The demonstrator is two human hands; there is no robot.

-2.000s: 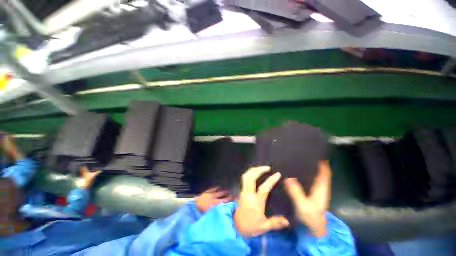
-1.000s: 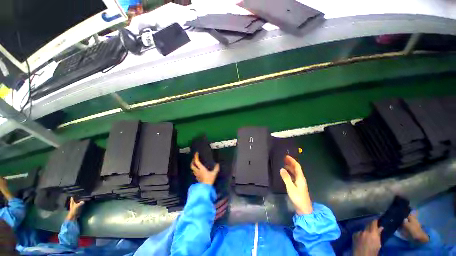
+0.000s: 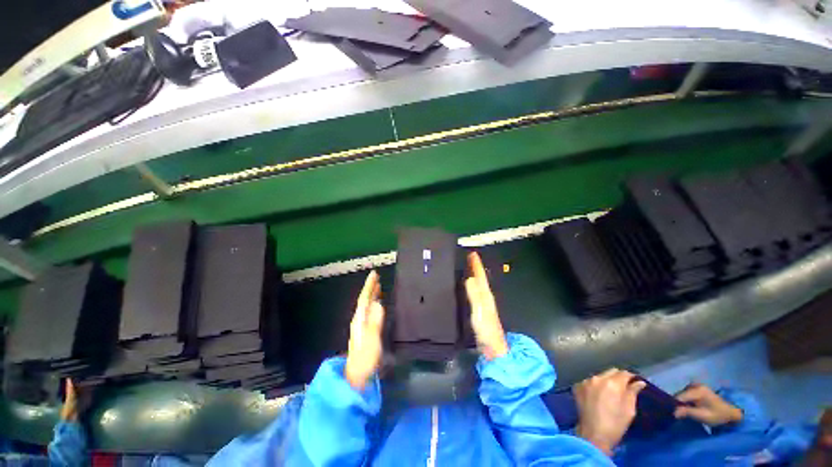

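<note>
A black card insert (image 3: 426,296) lies upright in line with me on the green belt, with a small white mark and a slot on its face. My left hand (image 3: 366,330) is at its left side and my right hand (image 3: 483,306) is at its right side. Both hands have straight fingers and palms turned inward, with a narrow gap to the insert. Neither hand holds anything. Whether more pieces lie under the insert is hard to tell.
Stacks of black blanks (image 3: 230,283) stand on the left, and more stacks (image 3: 670,219) on the right. A small yellow-orange mark (image 3: 506,268) is on the belt. Another person's hands (image 3: 609,406) hold a black piece at lower right. The white shelf above bears loose black sheets (image 3: 369,29) and a keyboard (image 3: 82,105).
My left hand has let go of a small black piece and moved beside the central insert. My right hand has moved in to its right side. The view has shifted.
</note>
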